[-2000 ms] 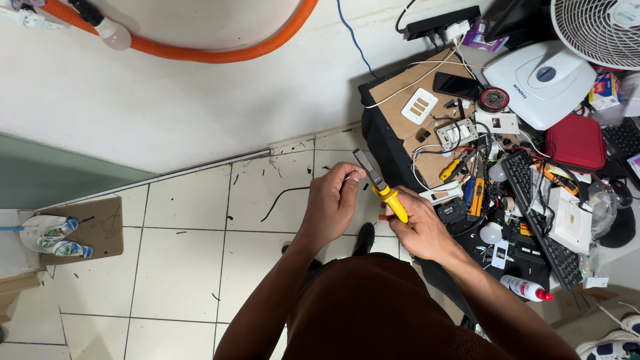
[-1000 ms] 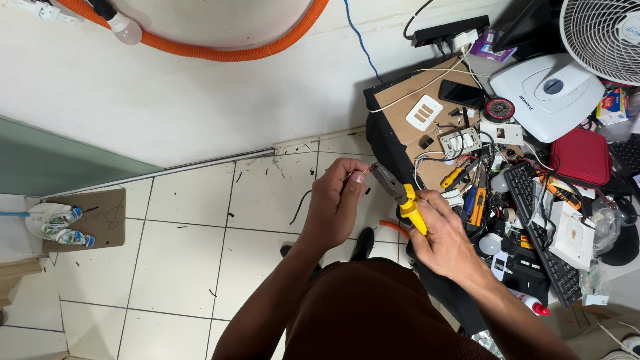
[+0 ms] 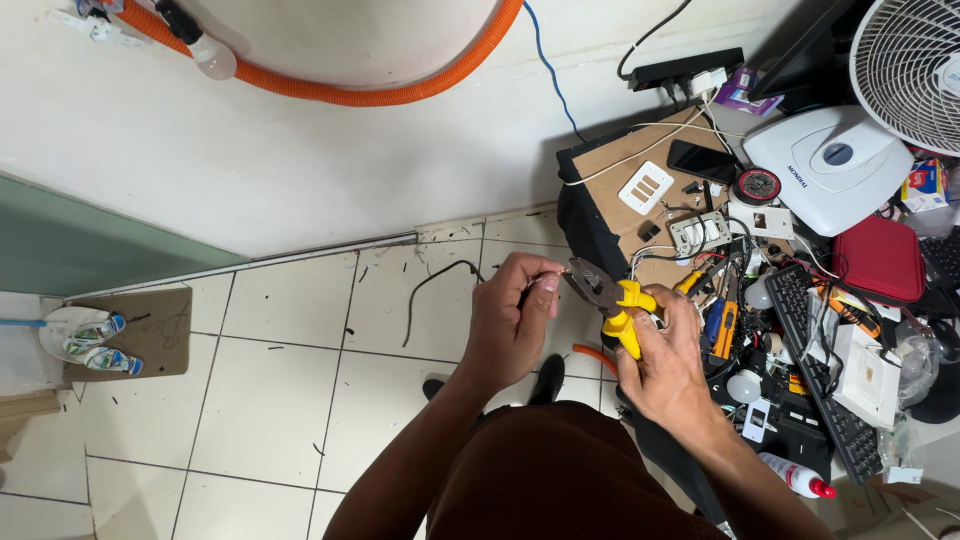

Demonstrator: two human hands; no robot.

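My left hand pinches a thin wire between thumb and fingertips; its bared, copper-coloured end points right. A black cable curves out to the left behind this hand; whether it is the same wire cannot be told. My right hand grips the yellow handles of a pair of combination pliers. The metal jaws of the pliers are slightly apart, at or very close to the copper end; contact is not clear. Both hands are in front of my body, over the tiled floor.
On the right, a cluttered table holds a white switch plate, a phone, a keyboard, a red case and a fan. An orange corrugated conduit and a light bulb hang by the wall. Flip-flops lie at left.
The pliers' jaws, closed two seconds ago, are now parted. The pliers have turned, so their handles spread toward the lower right beside my left fingertips.
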